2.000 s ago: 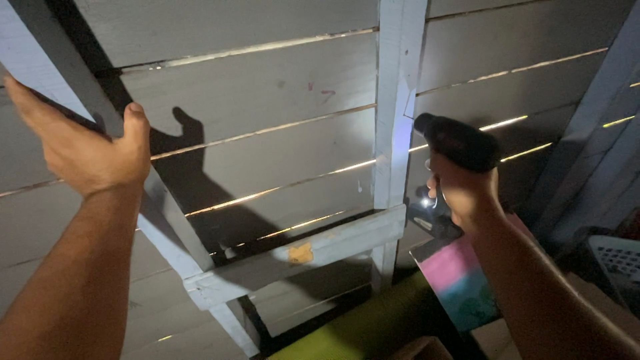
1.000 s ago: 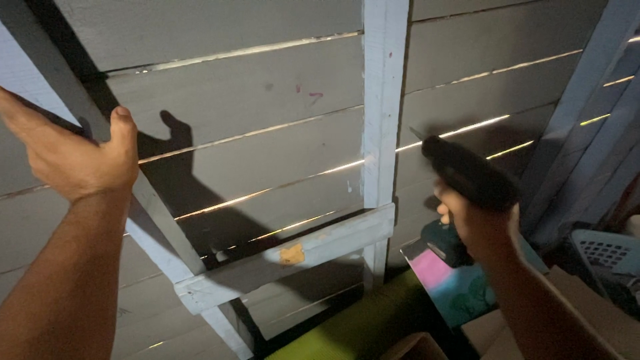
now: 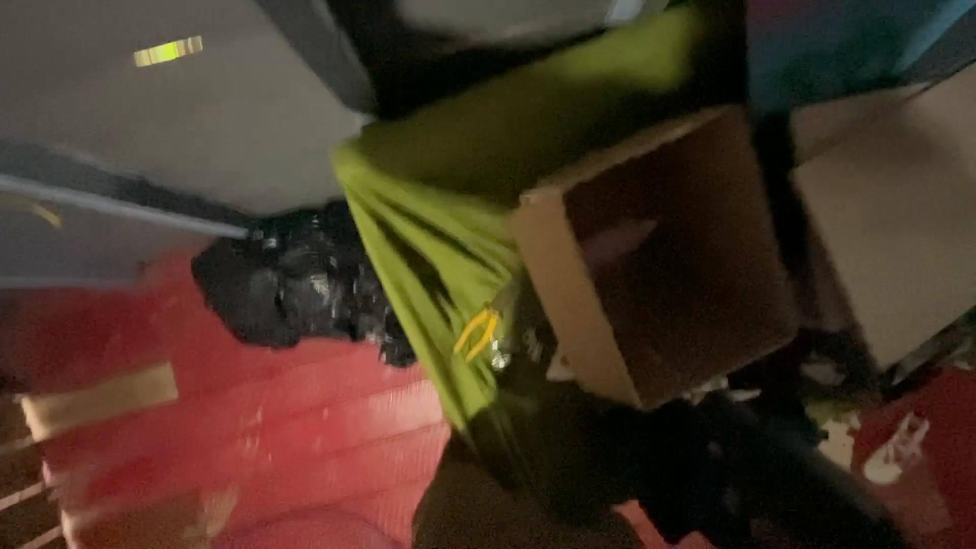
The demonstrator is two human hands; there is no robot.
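Neither my left hand nor my right hand shows in the blurred head view of now, and the drill is out of sight too. Near the middle, yellow-handled pliers (image 3: 477, 334) lie on a lime-green cloth (image 3: 427, 221). Right beside them stands an open cardboard box (image 3: 579, 297), tilted, its inside dark with a pale shape in it. Whether my hands still hold anything is hidden.
A black plastic bag (image 3: 305, 286) lies on the red floor (image 3: 343, 427) against the grey board wall (image 3: 191, 122). More cardboard (image 3: 900, 213) stands at right. A pale wood piece (image 3: 103, 396) lies at lower left. Dark cloth or clutter fills the lower middle.
The view has swung far down from the wall to the floor. My raised left hand and my right hand with the drill, both visible earlier, have left the frame.
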